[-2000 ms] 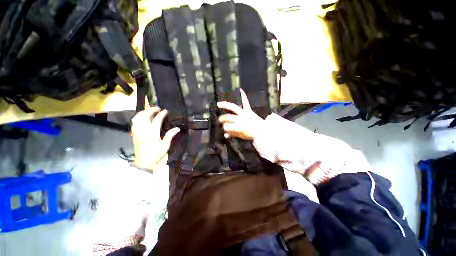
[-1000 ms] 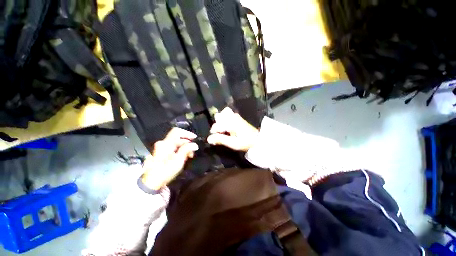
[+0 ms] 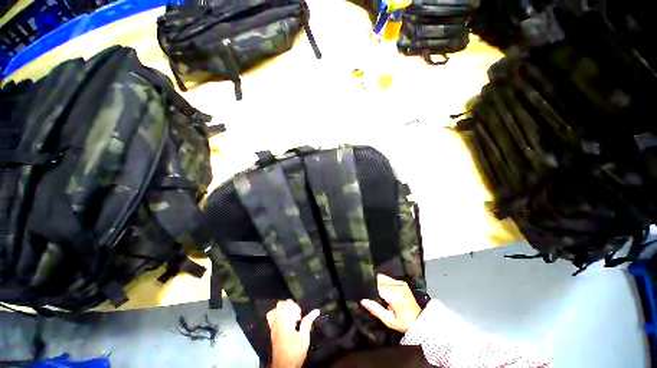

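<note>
A camouflage backpack (image 3: 328, 237) lies with its back side up over the front edge of the pale yellow table (image 3: 302, 118). Two padded shoulder straps run down its middle, with black mesh at both sides. My left hand (image 3: 289, 332) rests on the lower left part of the bag, fingers bent, thumb apart. My right hand (image 3: 395, 305) is on the lower right part, fingers curled against the bag. The fingertips are blurred, so I cannot tell whether either hand grips a strap.
Large camouflage backpacks are piled at the left (image 3: 94, 172) and right (image 3: 569, 144). Another backpack (image 3: 241, 39) lies at the far left, and a smaller-looking bag (image 3: 436, 29) at the back right. Dark scraps (image 3: 198, 328) and a blue stool (image 3: 61, 361) are on the floor side.
The view has shifted up and shows more of the table. The hands, close together at the strap ends a second ago, are now further apart on the lower bag.
</note>
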